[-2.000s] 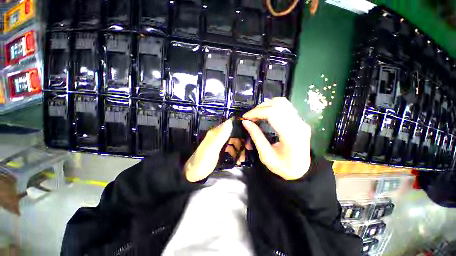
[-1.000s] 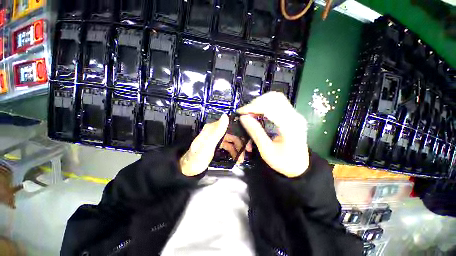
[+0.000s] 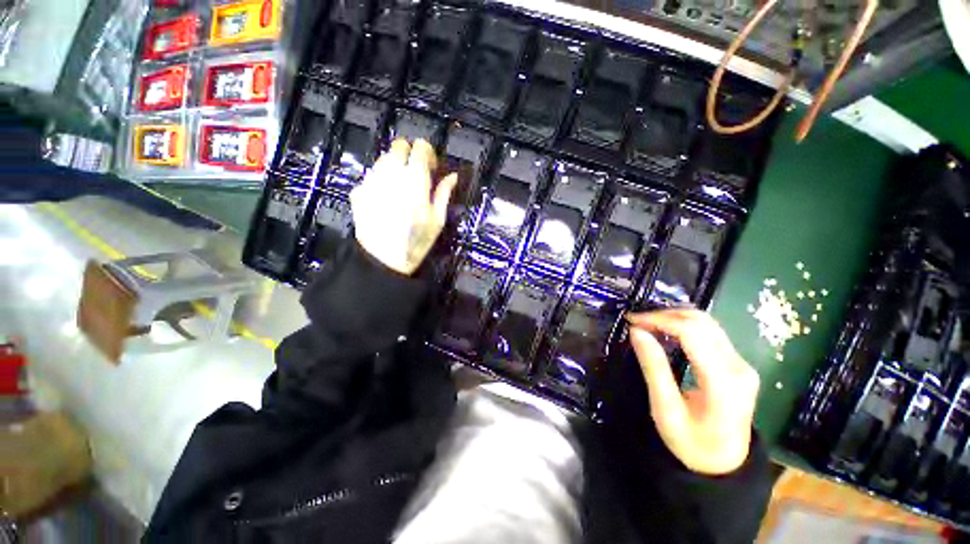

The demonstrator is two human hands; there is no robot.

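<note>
A large glossy black blister tray (image 3: 596, 64) lies tilted in front of me, with black housings in its pockets. My left hand (image 3: 402, 204) is over the tray's left part, fingers at a housing (image 3: 415, 128) in the middle row; its fingertips partly cover the housing, and whether it grips it cannot be told. My right hand (image 3: 697, 388) is at the tray's lower right, thumb and index finger close together; any tiny part between them is too small to tell. A loose pile of tiny whitish parts (image 3: 779, 319) lies right of the tray.
Black blister trays (image 3: 904, 351) stand at the right on the green mat (image 3: 808, 202). A clear tray of red and yellow units (image 3: 202, 85) is at the upper left. An orange cable (image 3: 734, 122) hangs at the top, by an instrument. A stool (image 3: 160, 298) stands lower left.
My hands were together around a black housing; now they are apart, the left over the tray's left part, the right at its lower right. The view has shifted left, showing more of the coloured units.
</note>
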